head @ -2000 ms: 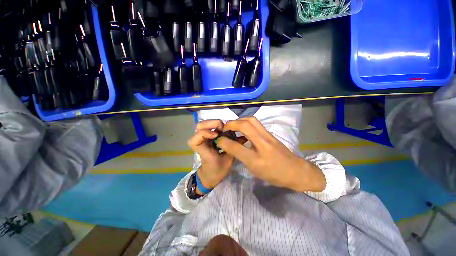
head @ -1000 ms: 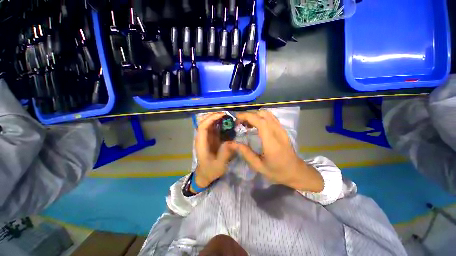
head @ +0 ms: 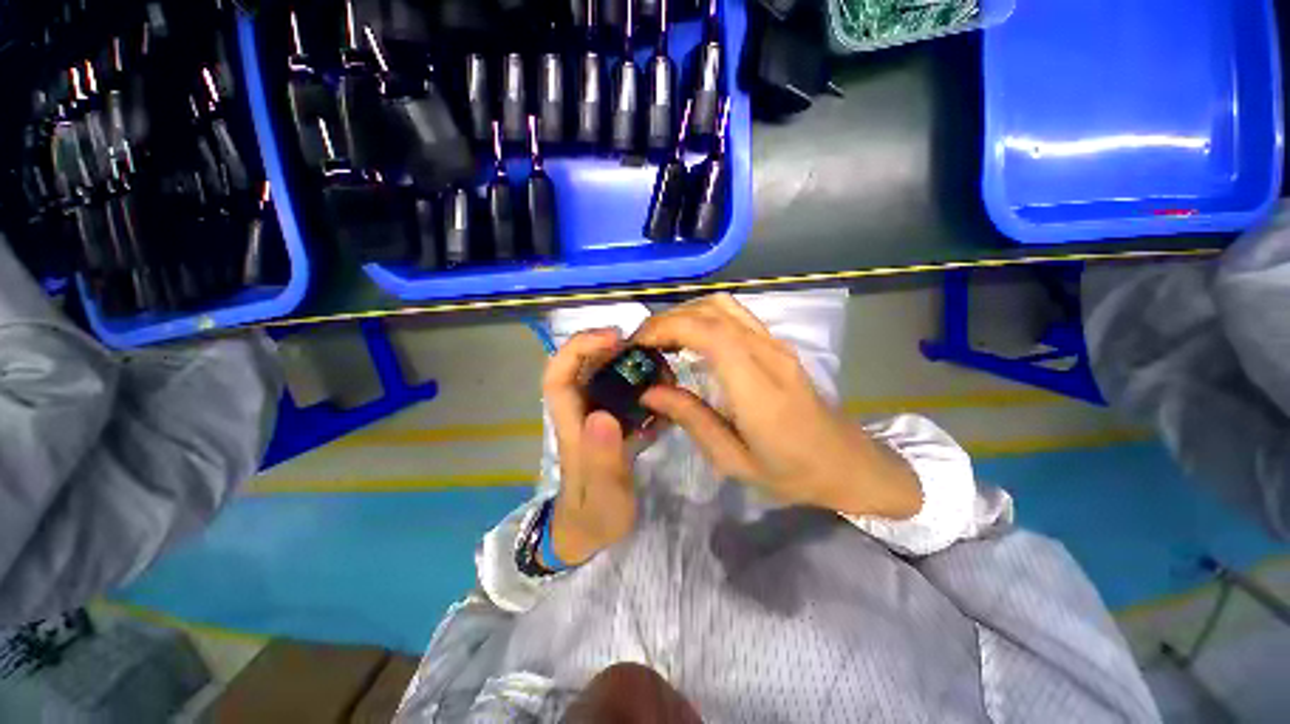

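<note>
A black housing [head: 617, 393] is held between my two hands above my lap. A small green circuit board [head: 635, 366] shows at its opening, facing up. My left hand [head: 591, 460] is closed around the housing, with the thumb on its near side. My right hand [head: 757, 410] is on the right side of the housing, its fingers over the far edge and its thumb at the near right. The fingers hide part of the housing, and whether the board is fully seated cannot be told.
A blue tray of black units [head: 566, 276] lies on the dark bench [head: 863, 177], with another crowded blue tray [head: 212, 320] at left. A clear box of green boards [head: 905, 20] and a blue tray [head: 1132, 234] lie at right. Grey sleeves of people [head: 120, 424] show on both sides.
My right fingers have moved in from beside the housing onto it. The housing is tilted differently, and the green board shows at its upper part. The trays have shifted slightly in view.
</note>
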